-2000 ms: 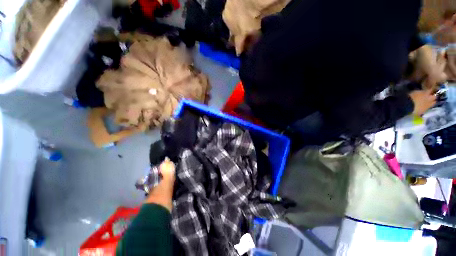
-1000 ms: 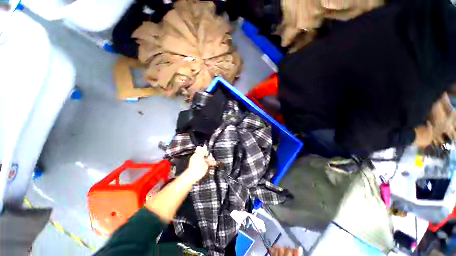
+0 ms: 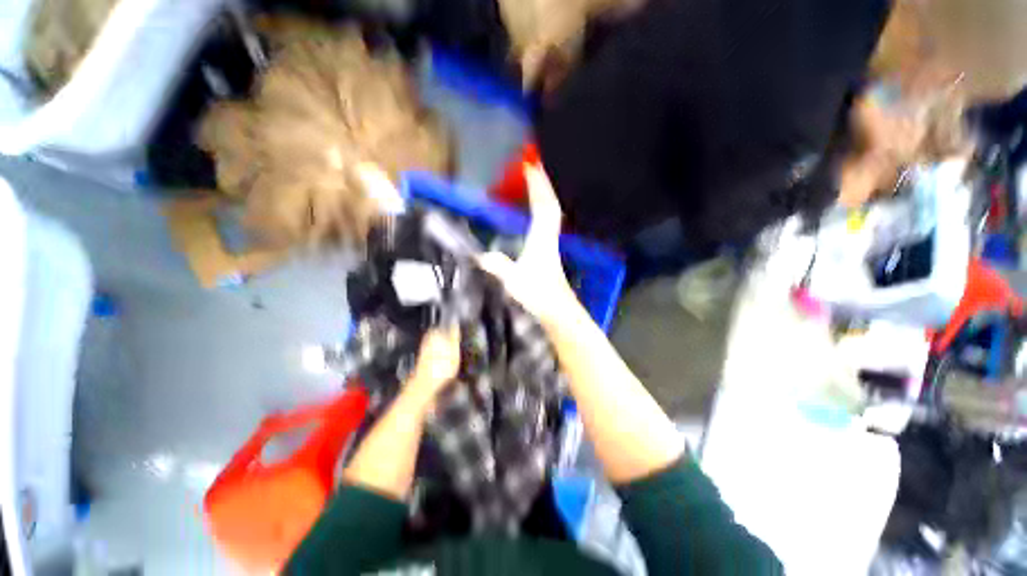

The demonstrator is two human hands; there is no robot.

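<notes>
The black-and-white plaid garment (image 3: 467,422) lies bunched in front of me, over the blue crate (image 3: 608,287). Black cloth with a white label (image 3: 417,281) shows at its far end. My left hand (image 3: 437,351) is on the plaid cloth and grips it near the label. My right hand (image 3: 535,264) is beyond it to the right, above the crate and the cloth, with thumb and fingers spread. The picture is blurred.
A red plastic stool (image 3: 276,484) stands on the floor at left. A heap of tan garments (image 3: 327,141) lies beyond the crate. A person in black (image 3: 710,113) is at the upper right. A white table (image 3: 777,428) is on the right.
My right hand has come in from the bottom edge and reached over the crate. My left hand still holds the cloth. The white label has come into view.
</notes>
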